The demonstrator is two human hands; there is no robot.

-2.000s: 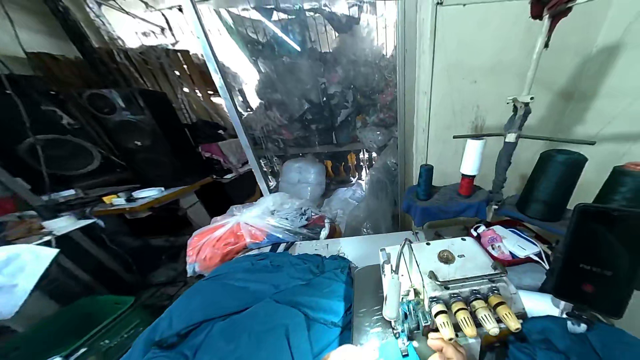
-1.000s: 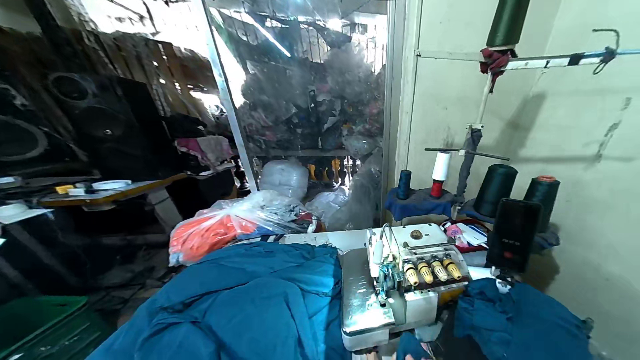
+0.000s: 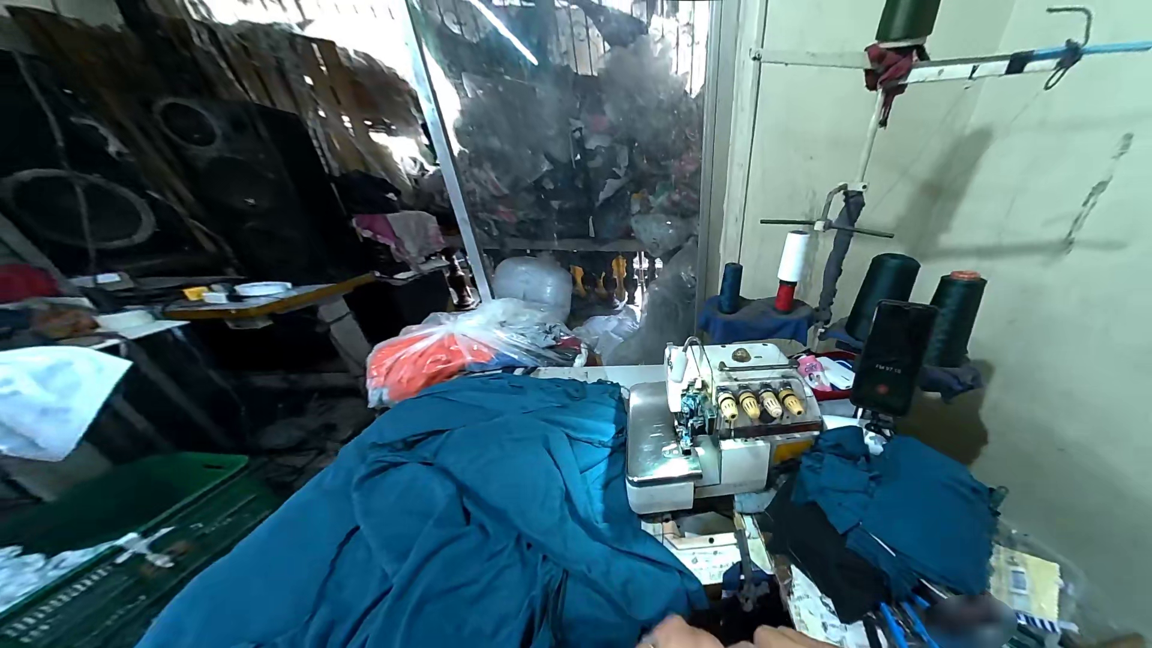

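At the bottom edge of the head view are my left hand [image 3: 679,633] and my right hand [image 3: 781,637], close together and mostly cut off by the frame. Dark fabric lies just above them; what the fingers hold is hidden. A large heap of teal fabric [image 3: 486,504] spreads over the table to the left of a white overlock sewing machine [image 3: 702,468] with a row of yellow tension dials [image 3: 759,404]. More teal fabric [image 3: 927,504] is bunched to the machine's right.
Behind the machine stand thread cones [image 3: 882,292] and a phone on a holder [image 3: 894,355]. A clear plastic bag with orange cloth [image 3: 432,360] lies behind the teal heap. A green plastic crate [image 3: 135,549] is at lower left, with loudspeakers [image 3: 252,189] farther back.
Two seconds ago a hand was at the front of the machine beside the dials; now both hands are lower, in front of it. The view has shifted and shows more of the right side.
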